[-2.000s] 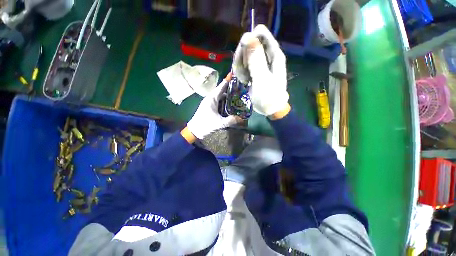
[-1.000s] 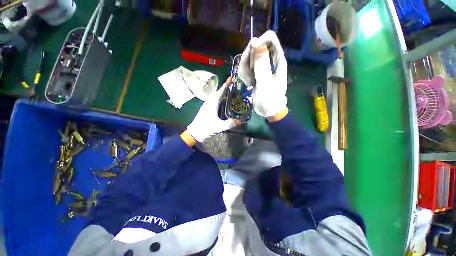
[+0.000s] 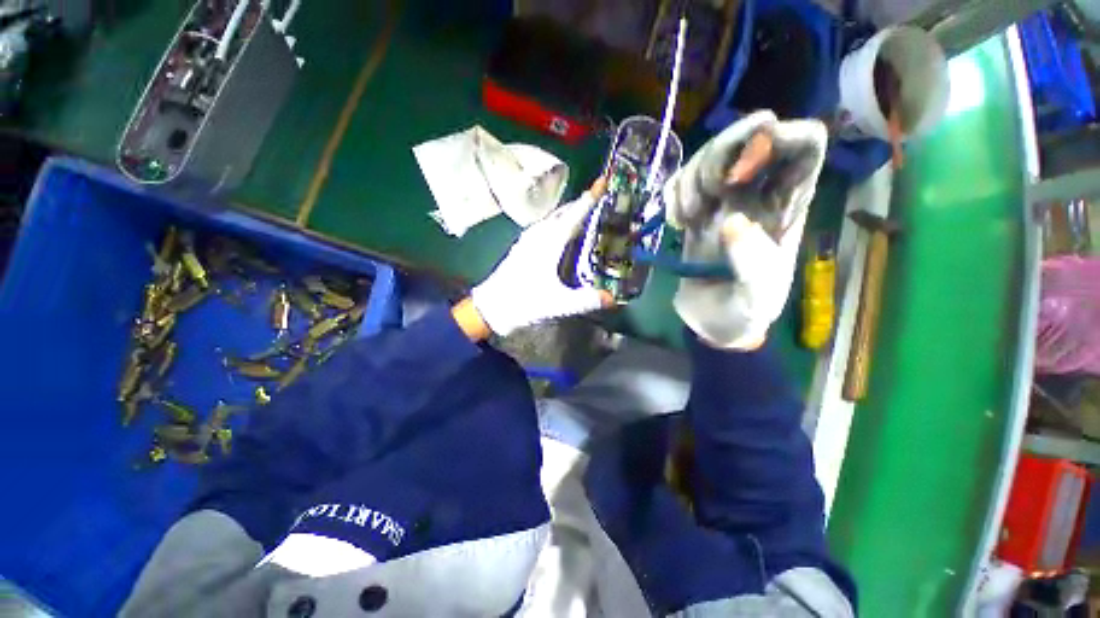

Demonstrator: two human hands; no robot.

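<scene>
My left hand (image 3: 539,268), in a white glove with bare fingertips, holds the lock housing (image 3: 625,208) from its left side and lower end. The open side with small parts faces up, and a long thin silver-white bar (image 3: 672,97) projects from its upper end. My right hand (image 3: 750,235), also gloved, is just right of the housing, around blue-handled pliers (image 3: 690,263). The blue grips reach toward the housing's middle; the jaws are too small and blurred to tell whether they touch a part.
A crumpled cloth (image 3: 489,181) lies left of the housing. A blue tote (image 3: 60,350) with brass parts stands at left, beside another grey housing (image 3: 235,121). A yellow-handled tool (image 3: 819,302), a hammer (image 3: 864,320) and a grease tub (image 3: 913,85) are at right, beside the green conveyor (image 3: 929,398).
The view has shifted. My right hand has moved right, off the housing's upper part, uncovering its inside. The blue grips now show clearly. My left hand still holds the housing.
</scene>
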